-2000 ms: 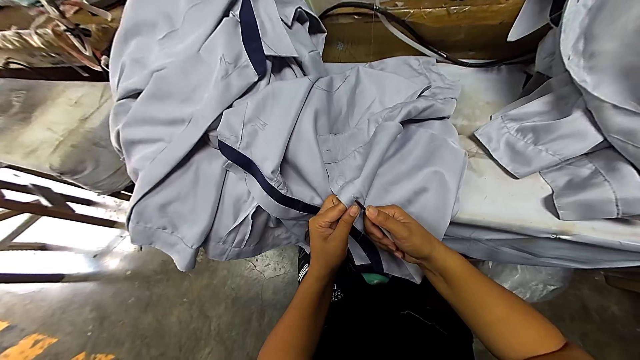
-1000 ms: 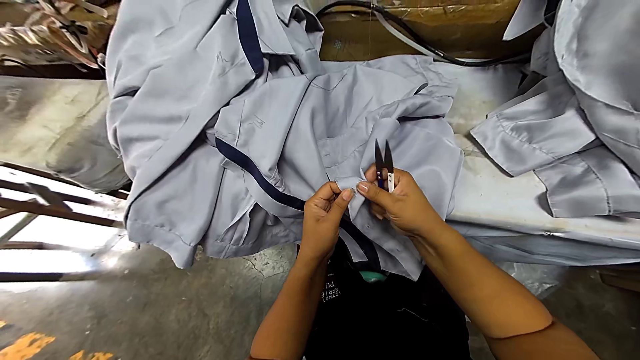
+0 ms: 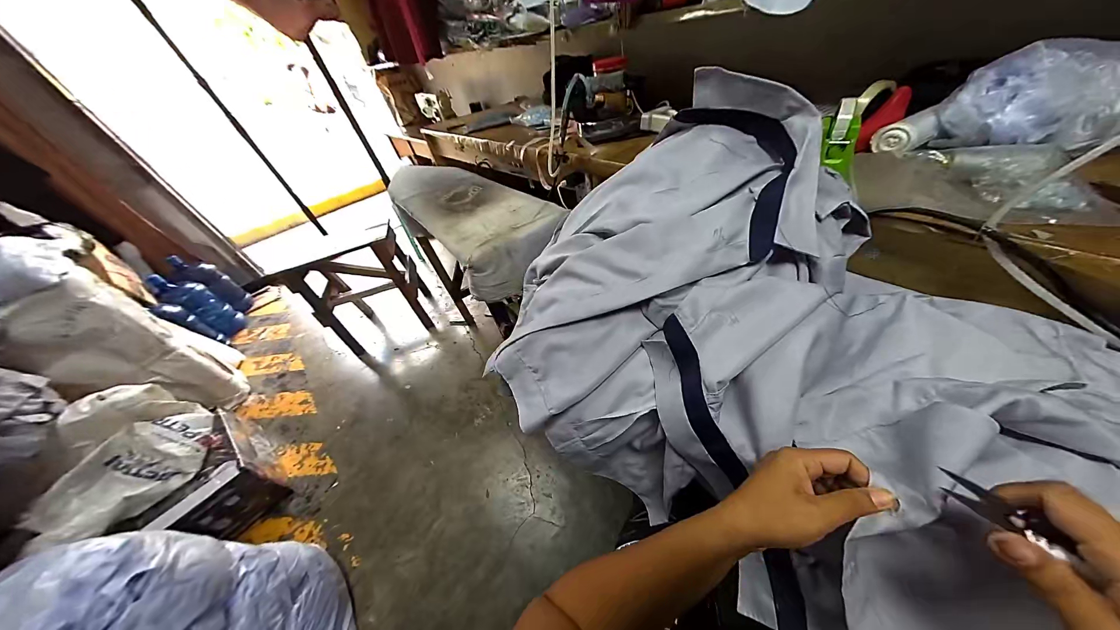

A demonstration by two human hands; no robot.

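Observation:
A light grey garment with navy trim (image 3: pixel 875 350) spreads over the work surface and hangs down its near side. My left hand (image 3: pixel 809 499) pinches a fold of the grey cloth between thumb and fingers at lower right. To its right, my right hand (image 3: pixel 1059 542) holds small dark thread snips (image 3: pixel 989 503), their blades parted and pointing left toward the pinched fold. Another grey piece with a navy-lined collar (image 3: pixel 647 219) lies heaped behind and to the left.
A padded ironing board (image 3: pixel 477 219) and a wooden stool (image 3: pixel 337 267) stand left of the garments. Stuffed sacks (image 3: pixel 96 324) and blue water jugs (image 3: pixel 197 297) line the far left. A green tape dispenser (image 3: pixel 842 140) and plastic wrap (image 3: pixel 1032 96) lie on the bench behind.
The view has swung left, showing the doorway and floor. The snips, upright beside the left hand one second ago, now point left with the right hand farther from the left hand.

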